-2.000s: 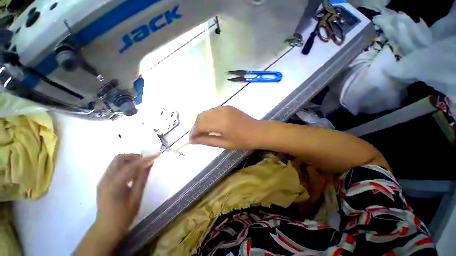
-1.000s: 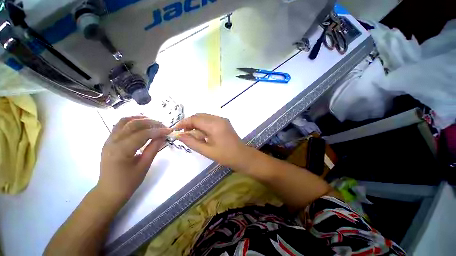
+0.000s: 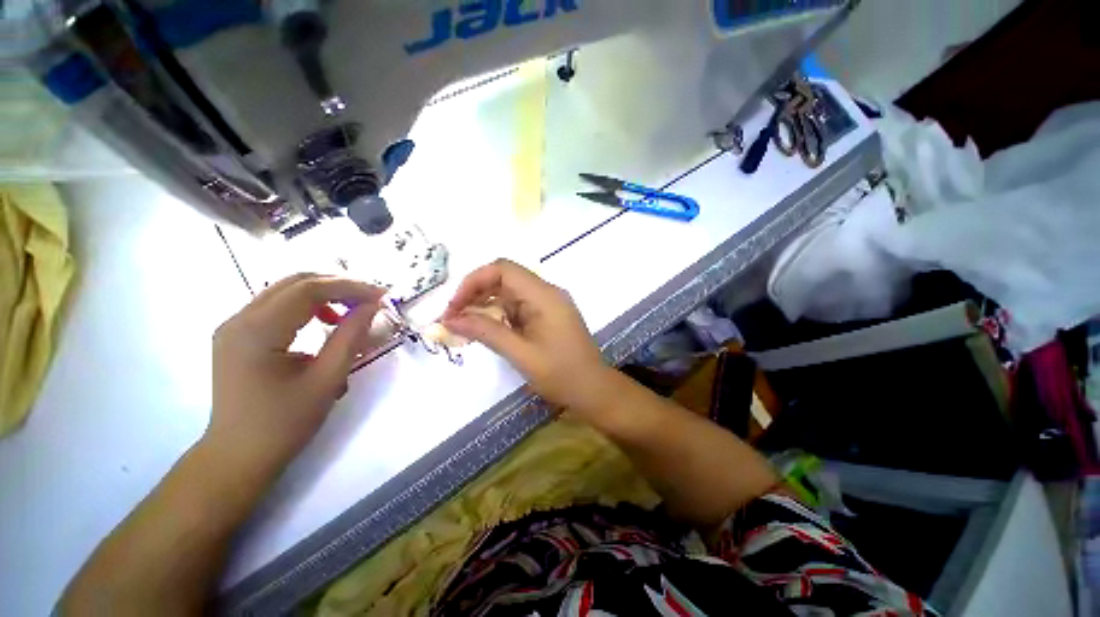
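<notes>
The small shiny binder point(image 3: 422, 336) sits on the white bed in front of the needle area, between my two hands. My right hand point(image 3: 521, 328) pinches a short pale piece, which looks like the end of the binding strip point(image 3: 452, 328), at the binder's right side. My left hand point(image 3: 290, 350) is at the binder's left, thumb and index finger nearly together at its edge; glare hides whether they hold anything. The shiny needle plate area point(image 3: 416, 263) lies just behind the binder. The white sewing machine head point(image 3: 507, 54) stands above it.
Blue thread snips point(image 3: 639, 198) lie right of the hands. Scissors point(image 3: 801, 123) and a dark slim tool point(image 3: 760, 147) lie at the table's right end. Yellow cloth point(image 3: 30, 295) is at far left, more on the lap point(image 3: 519, 482). White cloth point(image 3: 965, 217) hangs at right.
My hands came together at the binder, then parted slightly, with the left shifting left. The view has shifted, so the machine head and table items sit differently in the picture.
</notes>
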